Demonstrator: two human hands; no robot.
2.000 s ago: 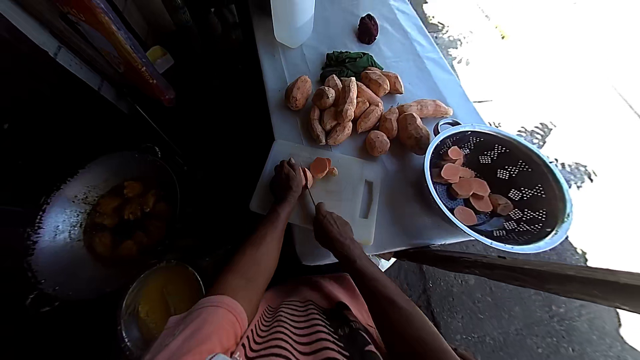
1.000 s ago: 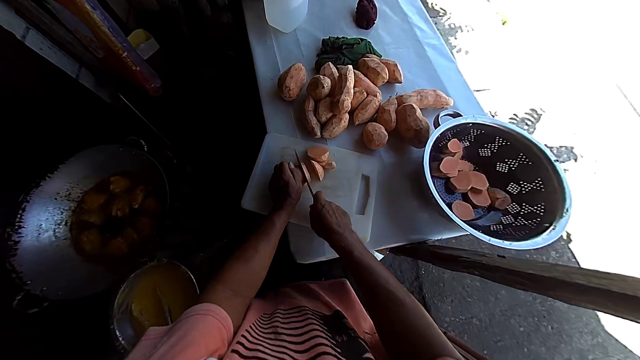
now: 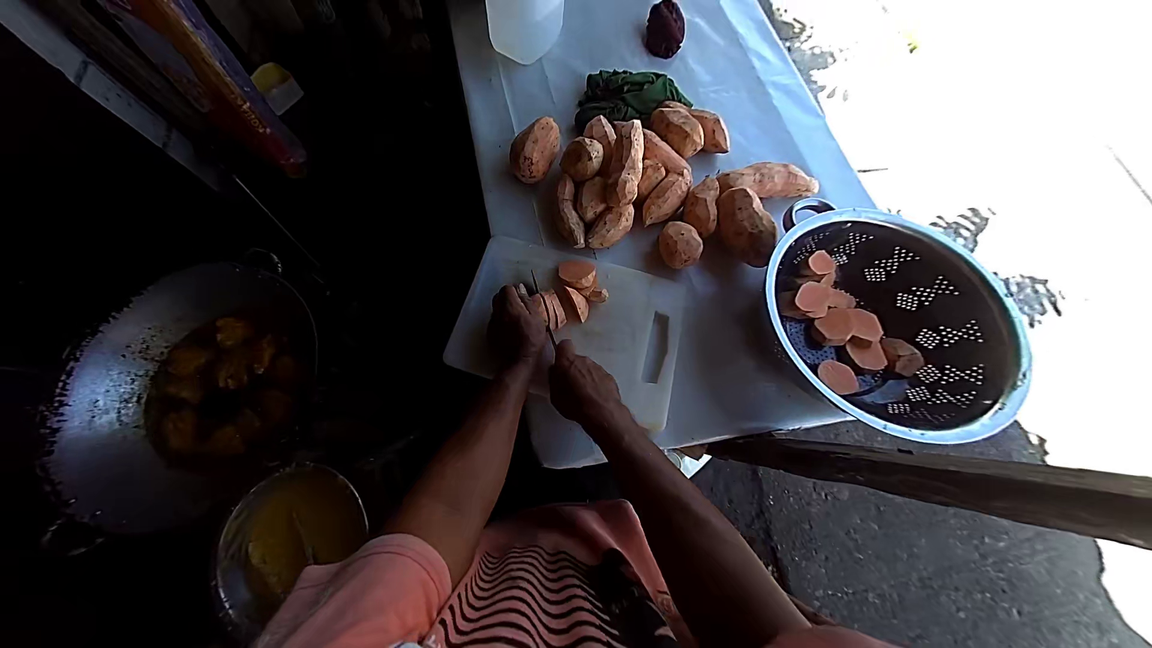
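On a white plastic cutting board (image 3: 621, 351), my left hand (image 3: 517, 324) presses a partly sliced sweet potato (image 3: 551, 310) near the board's left side. My right hand (image 3: 583, 387) grips the handle of a kitchen knife (image 3: 544, 306), whose thin blade stands at the sweet potato's cut slices beside my left fingers. Several cut pieces (image 3: 577, 274) lie just right of the blade. Beyond the board is a pile of peeled sweet potatoes (image 3: 625, 166). At the right, a metal colander (image 3: 1026, 351) holds orange slices (image 3: 835, 326) and a chunk. The knife's handle is mostly hidden in my fist.
A green cloth (image 3: 630, 93), a dark purple root or tuber (image 3: 665, 29) and a white plastic container (image 3: 525, 27) are at the table's far part. At the left are a large pan (image 3: 99, 432) with food in oil and a bowl of yellow batter (image 3: 301, 531). A wooden beam (image 3: 936, 486) runs below the colander.
More cut pieces lie beside the knife than two seconds ago. Both hands have stayed at the board, with the knife still in my right hand.
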